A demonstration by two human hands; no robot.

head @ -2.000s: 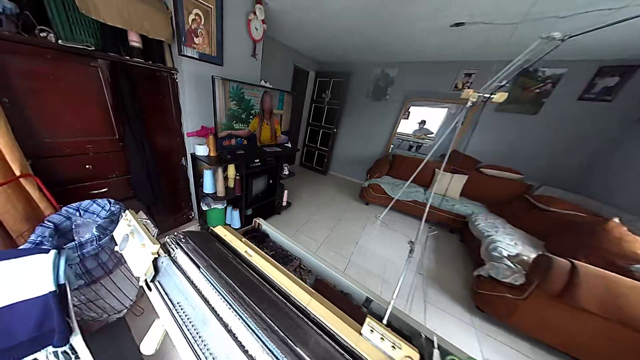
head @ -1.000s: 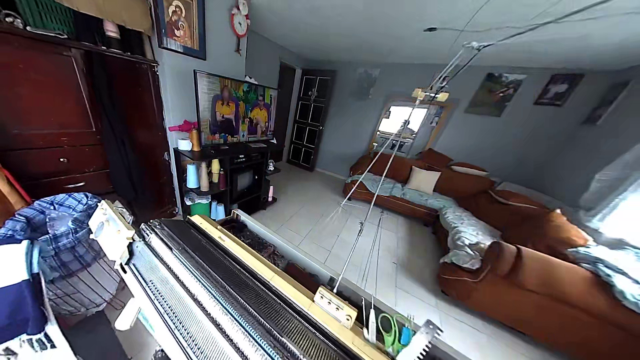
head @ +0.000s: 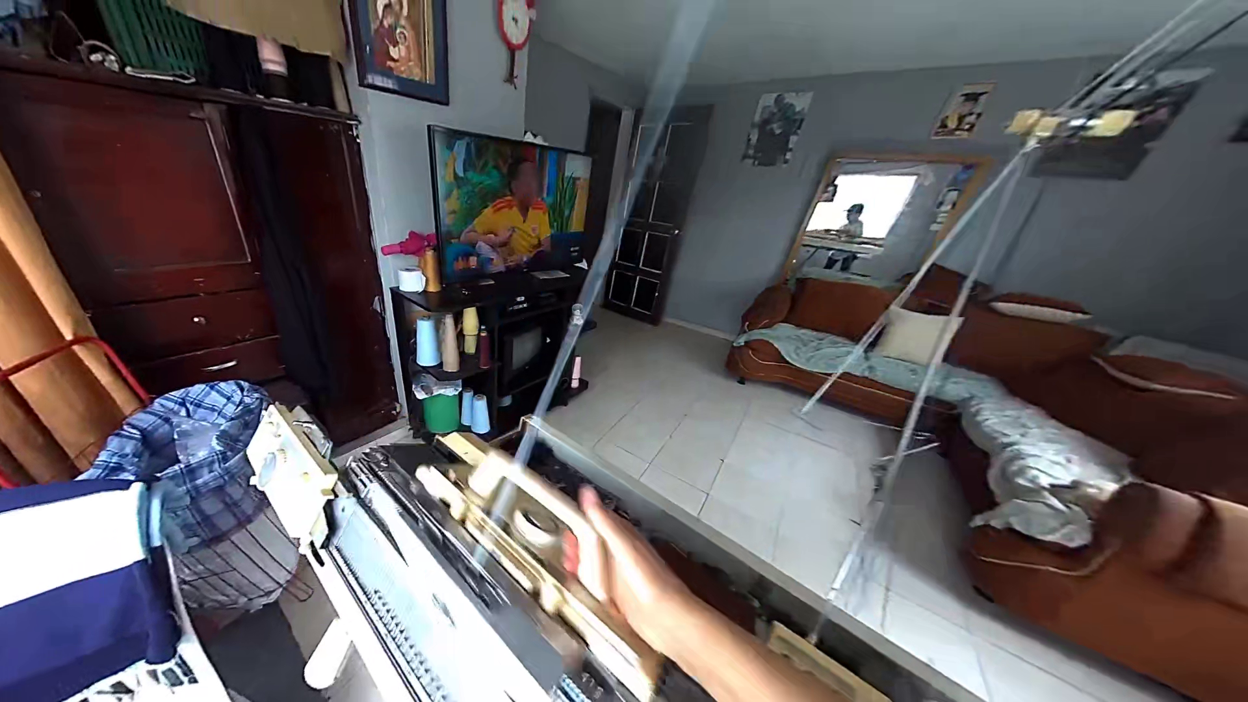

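Observation:
A knitting machine runs diagonally across the lower part of the head view, its metal needle bed [head: 390, 609] at the left of a dark strip. On it, near the middle, sits a cream knitting-machine carriage [head: 522, 546] with a raised handle. My right hand [head: 629, 575], somewhat blurred, reaches in from the lower right with its fingers closed around that handle. A cream end piece [head: 291, 468] tilts up at the machine's far left end. Above right hangs the cream yarn-tension unit [head: 1068, 125] with rods running down. My left hand is out of view.
A wire basket [head: 229, 561] with plaid cloth stands left of the machine, beside navy and white fabric [head: 78, 575]. Beyond are a black shelf [head: 487, 380] with yarn cones, a television [head: 512, 205] and a brown sofa [head: 838, 312]. Rods cross the view above the machine.
My right hand and the carriage have come into view over the machine; neither earlier frame shows them. The green-handled scissors seen one second ago at the near end are out of view.

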